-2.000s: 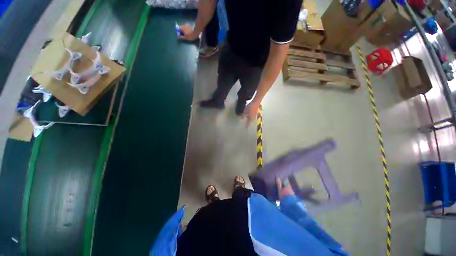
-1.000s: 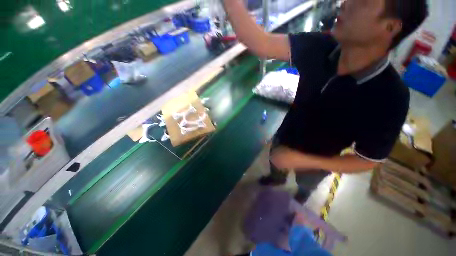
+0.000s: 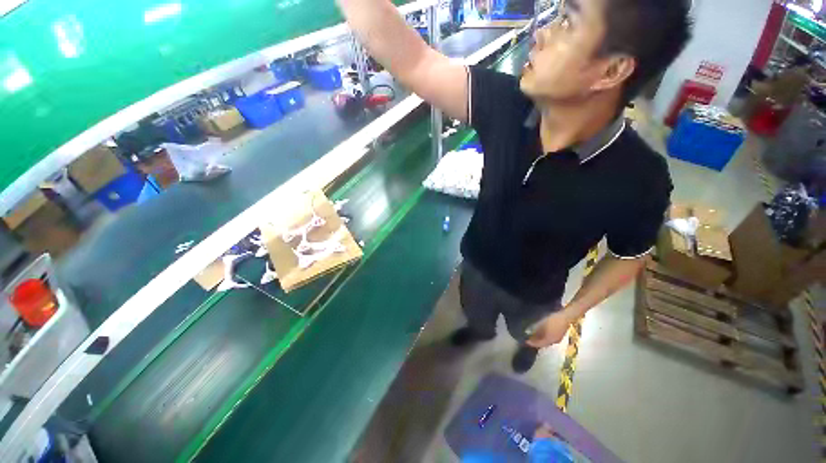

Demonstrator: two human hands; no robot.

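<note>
A purple-grey plastic stool (image 3: pixel 507 418) is at the bottom of the view, its seat facing up, with a small dark mark and pale lettering on it. My right hand (image 3: pixel 551 433) shows as a small blurred patch of skin at the stool's near right part, above a blue sleeve; its fingers cannot be made out. More blue cloth shows beside it at the bottom edge. My left hand is not in view.
A coworker in a black shirt (image 3: pixel 566 194) stands ahead, one arm raised. White curved housings (image 3: pixel 317 246) lie on cardboard (image 3: pixel 292 274) over the green conveyor (image 3: pixel 340 362) on the left. A white bag (image 3: pixel 456 172) lies farther along. A wooden pallet (image 3: pixel 715 330) stands right.
The view has lifted from the floor towards the coworker and line. The stool, earlier tilted with its legs showing, now shows its seat. The coworker's arm has gone up from the belt.
</note>
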